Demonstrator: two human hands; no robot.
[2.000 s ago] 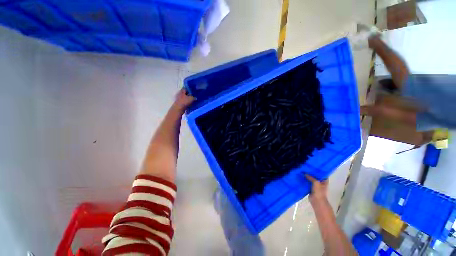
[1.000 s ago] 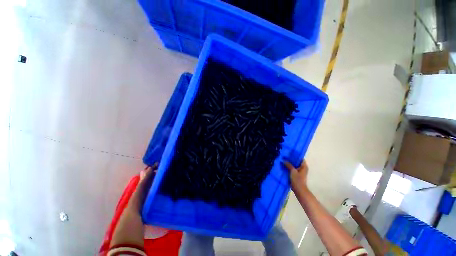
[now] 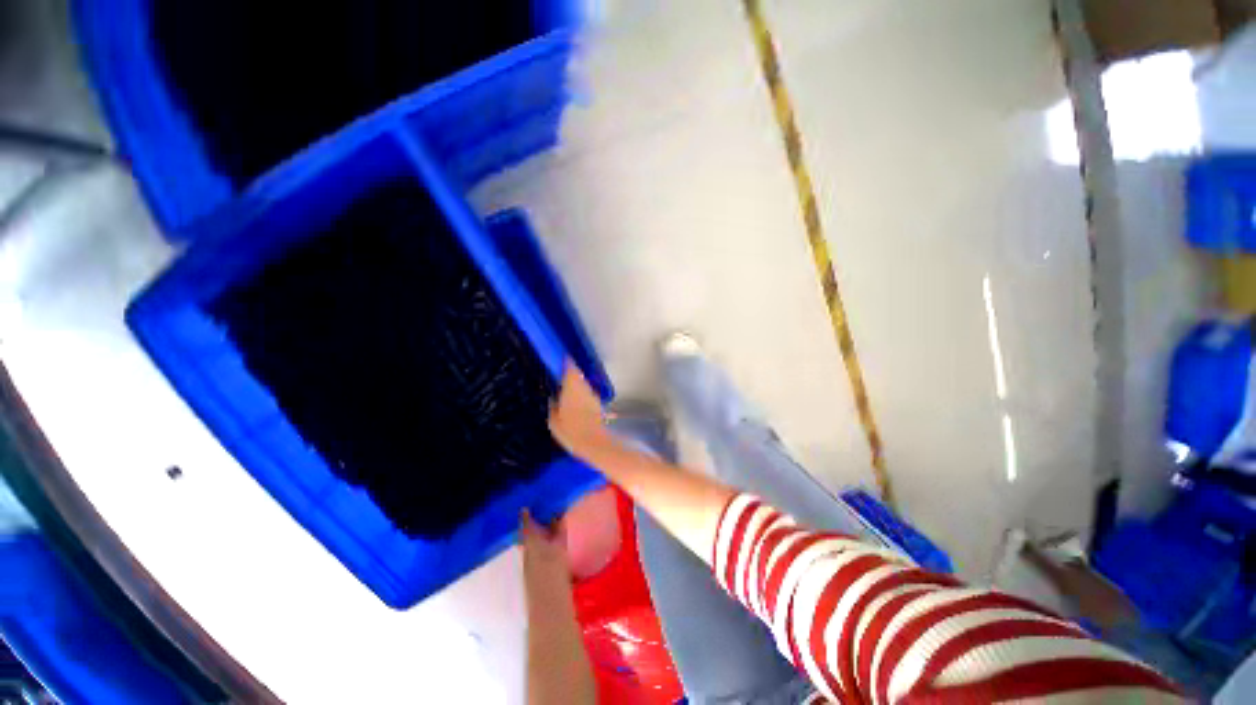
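A blue plastic crate holds a dense heap of small black slim parts and lies tilted at centre left. My right hand, bare with a striped sleeve, grips its right rim. My left hand is at its near lower edge; its fingers are partly hidden by the rim. Another blue crate shows behind the right rim, close to my right hand. The held crate's far side overlaps a larger blue crate; whether it rests on it, I cannot tell.
The larger blue crate with dark contents stands at upper left. A red stool is close below my hands, beside my legs. A yellow-black line crosses the floor on the right. Blue crates stand at far right.
The view has turned and the filled crate has moved left, beside the larger crate. My right hand has gone to the rim now at right; my left hand is now at the near edge.
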